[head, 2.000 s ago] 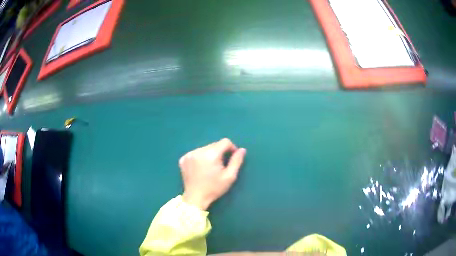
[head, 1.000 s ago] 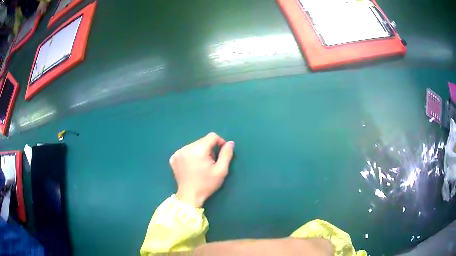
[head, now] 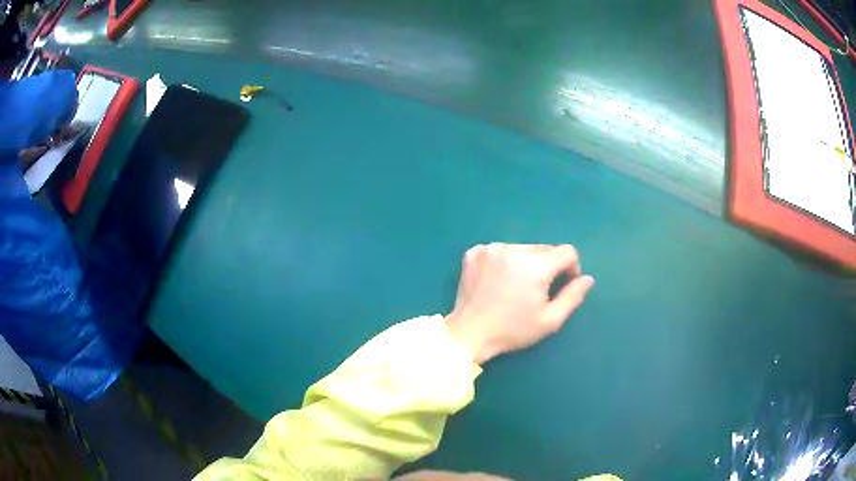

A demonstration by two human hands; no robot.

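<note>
My left hand (head: 521, 296) rests on the green bench (head: 375, 188) near the middle, in a yellow sleeve. Its fingers are curled in loosely towards the thumb, and no object shows in it. Of my right hand only a strip of bare skin (head: 450, 476) shows at the bottom edge; its fingers are out of the picture. Nearest on the right, a white-faced display panel (head: 807, 122) lies on an orange-red foam pad (head: 748, 178), apart from my hand.
A glossy dark panel (head: 174, 155) lies at left, beside a person's blue sleeve (head: 42, 272). A small yellow-ended cable (head: 252, 92) lies near it. Another red pad (head: 99, 141) with a white sheet is at far left. White slivers (head: 802, 465) and glare are at lower right.
The view has swung left, so the dark panel and the blue-clad person show more. My left hand appears further right but keeps its curled shape. Less of my right forearm shows.
</note>
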